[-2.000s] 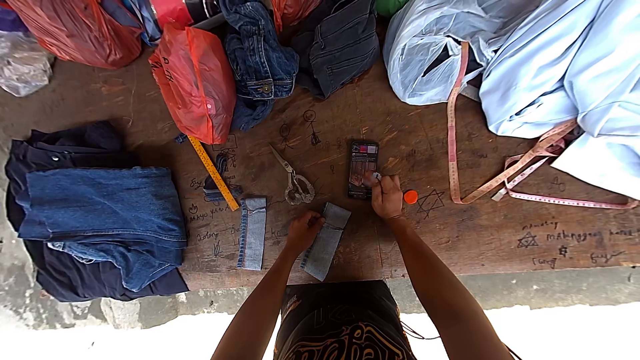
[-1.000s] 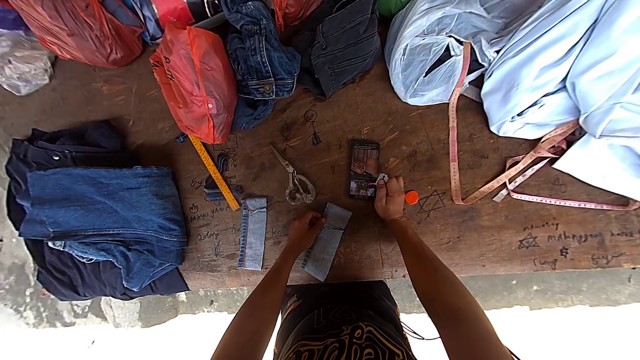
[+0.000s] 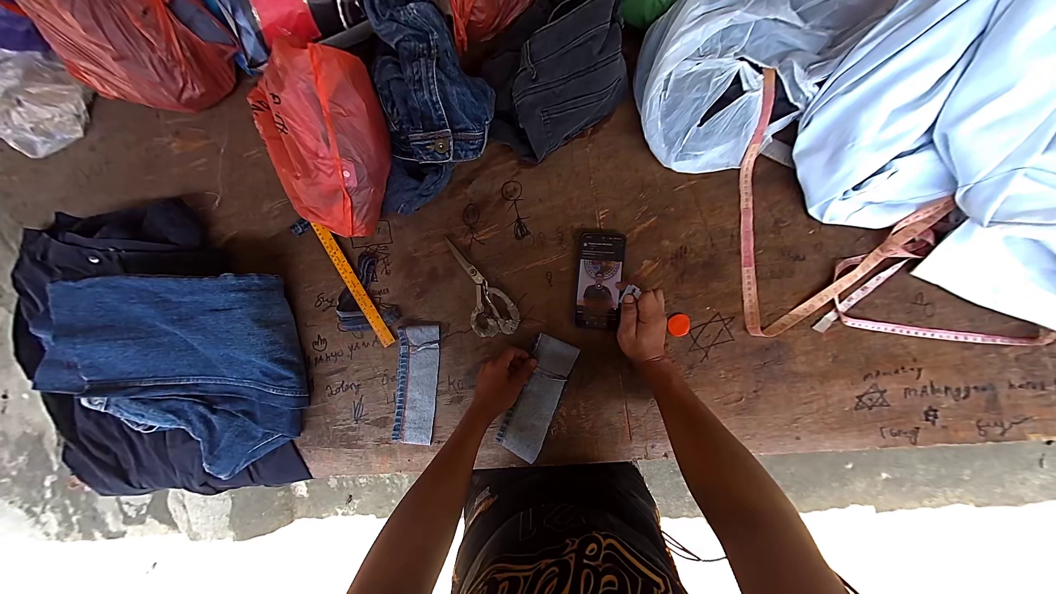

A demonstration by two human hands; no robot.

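Observation:
My left hand [image 3: 502,381] rests at the upper left edge of a light denim strip [image 3: 540,404], fingers curled; whether it grips the cloth is unclear. A second denim strip [image 3: 418,384] lies to its left. Scissors [image 3: 487,297] with metal blades lie above my left hand. My right hand [image 3: 643,326] holds a small light-coloured object [image 3: 631,291] between thumb and fingers, beside the lower right of a smartphone [image 3: 600,279] with a lit screen. An orange round cap [image 3: 679,324] sits just right of that hand.
Folded jeans [image 3: 173,338] lie left, near a yellow ruler [image 3: 353,285]. Along the back are a red plastic bag [image 3: 326,132], a denim garment [image 3: 429,91], dark jeans [image 3: 565,74] and a white plastic bag [image 3: 685,99]. A measuring tape [image 3: 748,239] and pale blue cloth [image 3: 891,124] are at right.
The picture on the phone screen has changed. My right hand has shifted slightly beside the phone, while my left hand stays at the denim strip.

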